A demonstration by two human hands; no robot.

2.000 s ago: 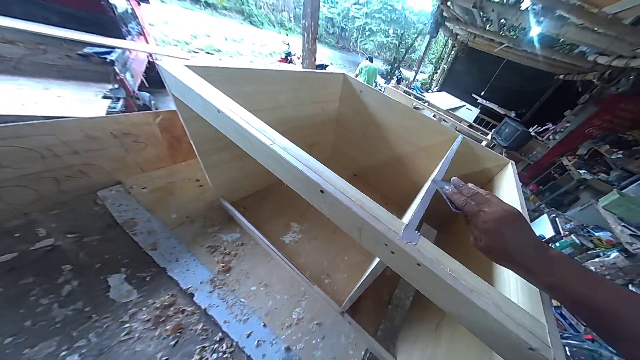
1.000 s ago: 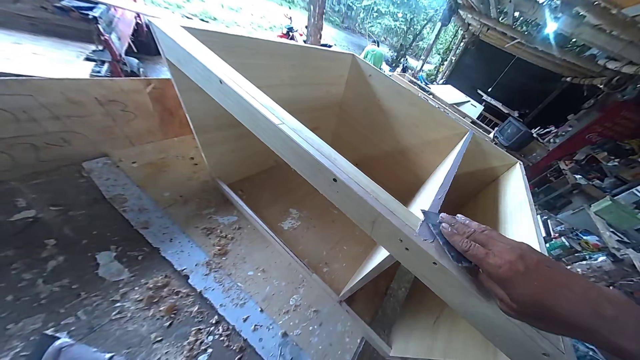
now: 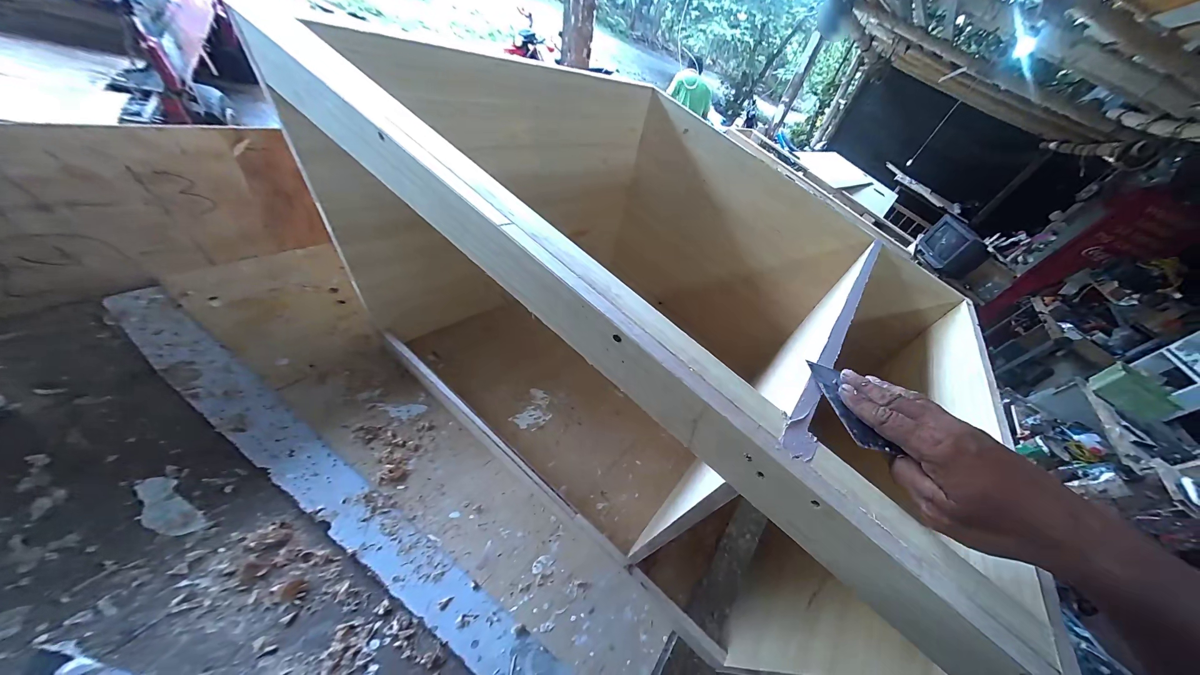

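A large open plywood cabinet carcass [image 3: 619,347] lies tilted across the view, with a pale wooden rail [image 3: 581,309] running diagonally along its near top. My right hand [image 3: 928,450] holds a dark flat putty knife [image 3: 858,412] at the edge of a plywood divider [image 3: 825,337]. Greyish-lilac filler [image 3: 800,436] coats that edge and spreads onto the rail where the two meet. The blade's corner is against or very near the divider's edge. My left hand is out of the frame.
Wood shavings [image 3: 291,562] and a whitish strip [image 3: 309,469] lie at the lower left, beside a plywood panel [image 3: 141,206] with pencil marks. A person in green [image 3: 692,91] is beyond the cabinet. Clutter and an old television [image 3: 952,246] stand at the right.
Two seconds ago the right hand was farther up the divider's edge; it came down towards the rail, and now the blade is slightly back from the joint. Filler shows at the joint.
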